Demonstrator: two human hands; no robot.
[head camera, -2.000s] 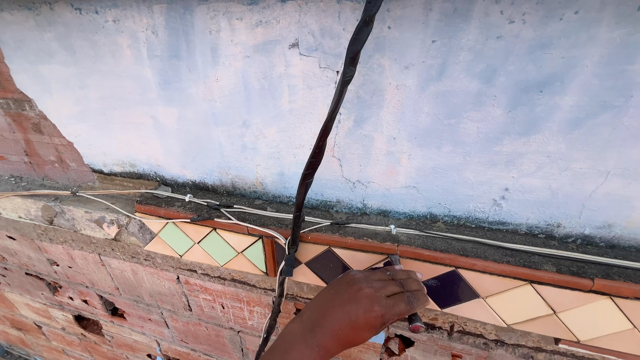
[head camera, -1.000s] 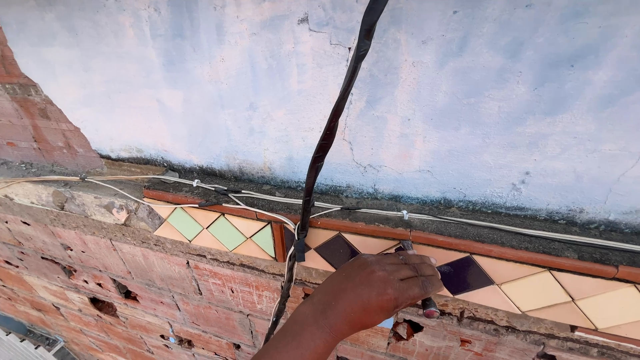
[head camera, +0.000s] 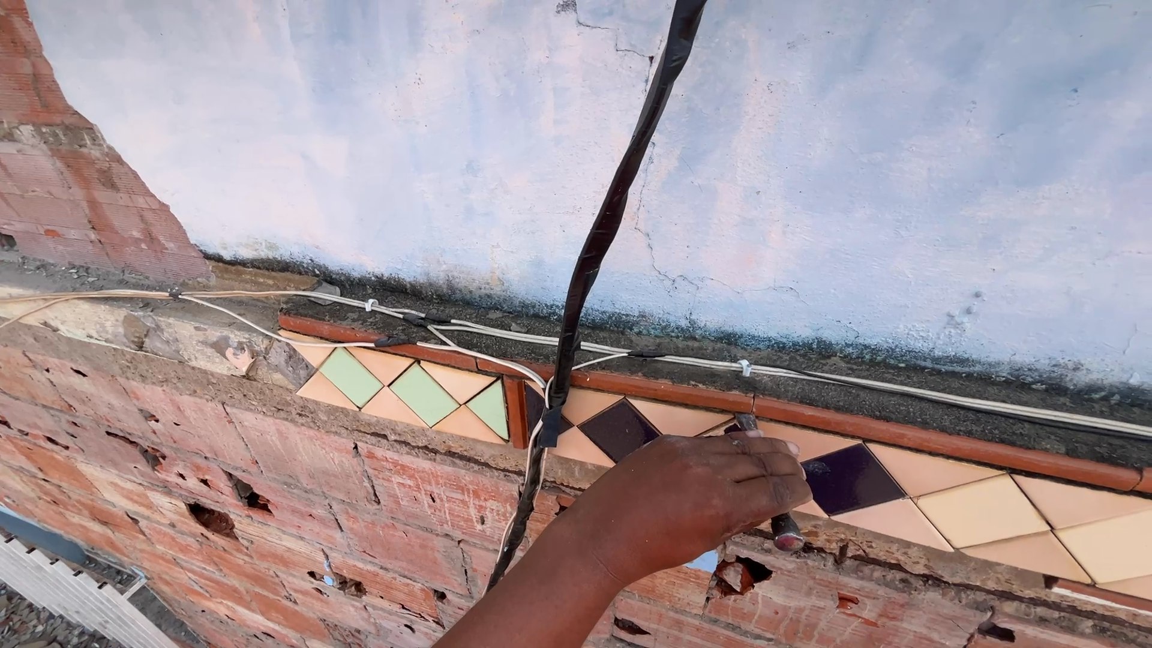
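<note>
My left hand (head camera: 706, 504) reaches up from the bottom edge, back of the hand up, fingers wrapped round a short dark metal bar that looks like a chisel (head camera: 787, 533). The bar's upper end touches or nearly touches the reddish-brown edging; its blunt, rounded end sticks out below the fingers. My thumb is mostly hidden. Beneath the hand runs a band of diamond-pattern tiles, with a dark purple tile (head camera: 853, 479) just right of the fingers and another dark tile (head camera: 619, 429) to their left. My right hand is out of view.
A black-wrapped cable (head camera: 598, 238) crosses in front of the tiles, left of my hand. White wires (head camera: 864, 380) run along the rough ledge behind the edging. Above rises a cracked bluish painted wall (head camera: 432, 144); below is broken hollow brickwork (head camera: 270, 531). Light corrugated sheeting (head camera: 67, 594) lies lower left.
My left hand keeps its hold on the metal bar at much the same place on the tile band. The view has shifted slightly, showing more of the sheeting at lower left.
</note>
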